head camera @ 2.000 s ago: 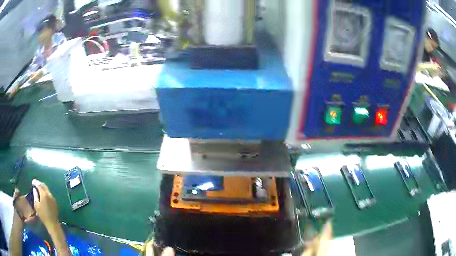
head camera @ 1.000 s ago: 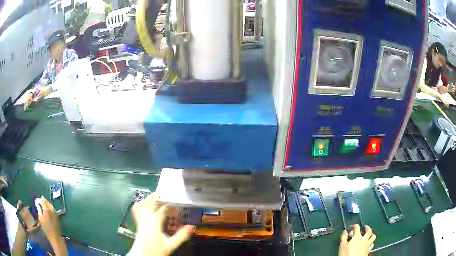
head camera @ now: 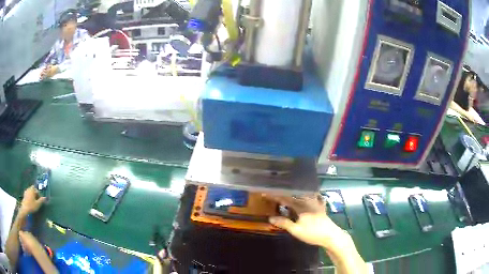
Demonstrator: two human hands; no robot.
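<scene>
A phone frame (head camera: 228,200) with a blue patch lies in the orange press fixture (head camera: 199,211), below the flat silver platen (head camera: 252,174) and the blue block (head camera: 265,126). My right hand (head camera: 308,217) is at the fixture's right end, with its thumb on the near side of the frame and its fingers on the far side. It seems to grip the frame's right end. A small pale shape at the bottom edge, left of the black press base (head camera: 241,249), may be part of my left hand; it is too blurred to tell.
The green belt (head camera: 155,214) carries a phone frame (head camera: 110,198) left of the press and several on the right (head camera: 378,214). The blue control panel (head camera: 399,115) stands at right. Another person's hands (head camera: 32,200) are at the far left, one at a phone. Other people sit beyond.
My right hand has come from a frame on the right belt to the fixture. My left hand has left the fixture's left end. The view has shifted, and the press appears further right.
</scene>
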